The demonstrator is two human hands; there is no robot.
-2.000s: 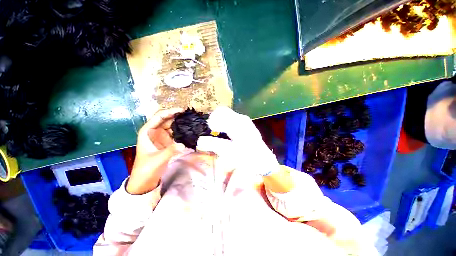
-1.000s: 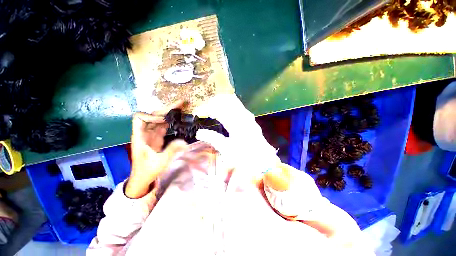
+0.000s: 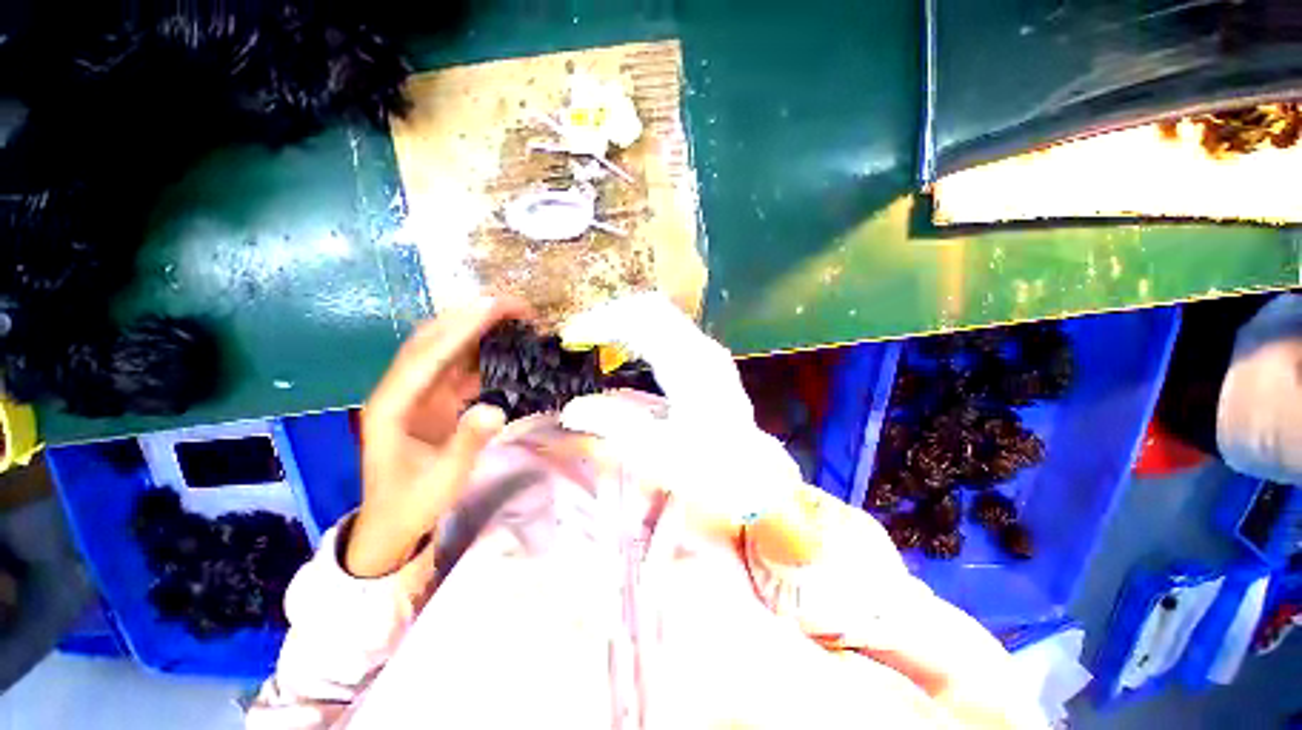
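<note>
A black flower head (image 3: 536,371) with pointed overlapping petals is held between both hands, close in front of my chest. My bare left hand (image 3: 429,421) curls round its left side, thumb below and fingers above. My right hand (image 3: 664,378), in a white glove with a yellow fingertip, pinches its right side. Overexposure hides the glove's detail. Beyond the hands a stained cardboard glue board (image 3: 478,129) lies on the green table. On it are a pale dish with white paste (image 3: 548,214), thin pale sticks and a yellow-and-white item (image 3: 597,117).
A large black heap (image 3: 186,72) covers the table's upper left. A lit box (image 3: 1085,186) with a dark cover stands upper right. Blue bins (image 3: 1107,414) with dark pieces sit below the table edge on both sides. Another person's arm (image 3: 1264,392) shows at the right edge.
The view has shifted, so the board and lit box sit further right. Both hands still hold the black flower head; its petals have turned slightly between the fingers. The box's dark cover hides more of its inside.
</note>
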